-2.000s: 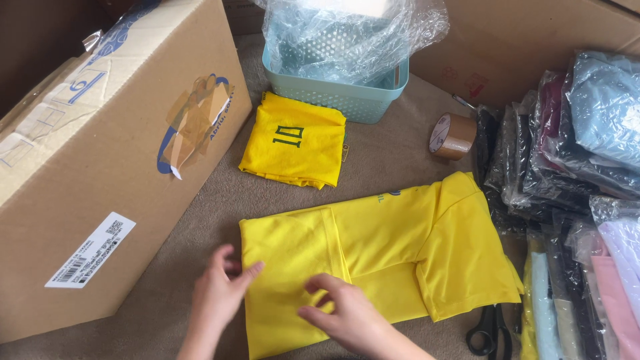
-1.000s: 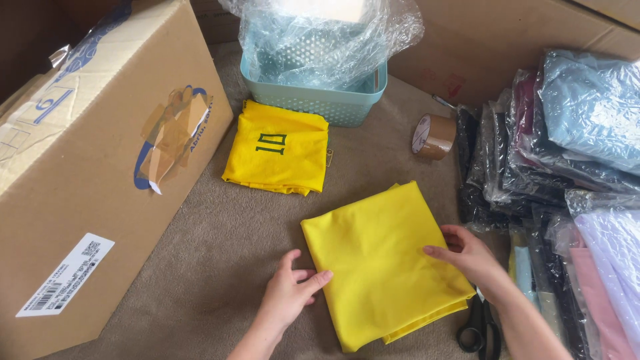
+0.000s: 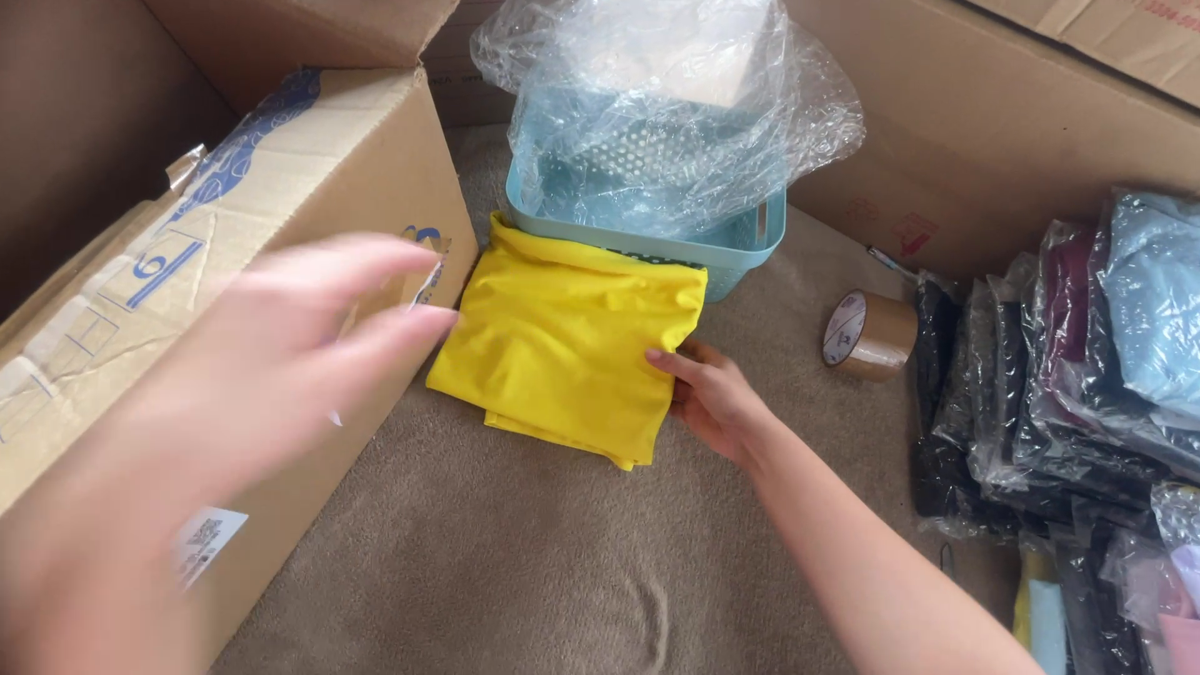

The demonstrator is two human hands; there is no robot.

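Note:
A folded yellow garment (image 3: 572,337) lies in front of the pale blue plastic basket (image 3: 647,246), over the place of the other folded yellow garment, which is mostly hidden. My right hand (image 3: 717,394) grips its right edge, thumb on top and fingers underneath. Blurred and close to the camera, my left hand (image 3: 309,347) is raised in front of the cardboard box, thumb and forefinger apart, holding nothing. Clear plastic bags (image 3: 656,141) fill the basket and spill over its rim.
On the left stands a large cardboard box (image 3: 309,469). A roll of brown packing tape (image 3: 872,335) lies on the brown cloth surface (image 3: 487,562). Stacks of bagged clothes (image 3: 1050,375) are at the right, and a cardboard wall (image 3: 966,141) runs behind.
The folded yellow garment has moved from the front up to the basket, covering the one with the number. My left hand has let go of it and risen to the left. The scissors are out of view.

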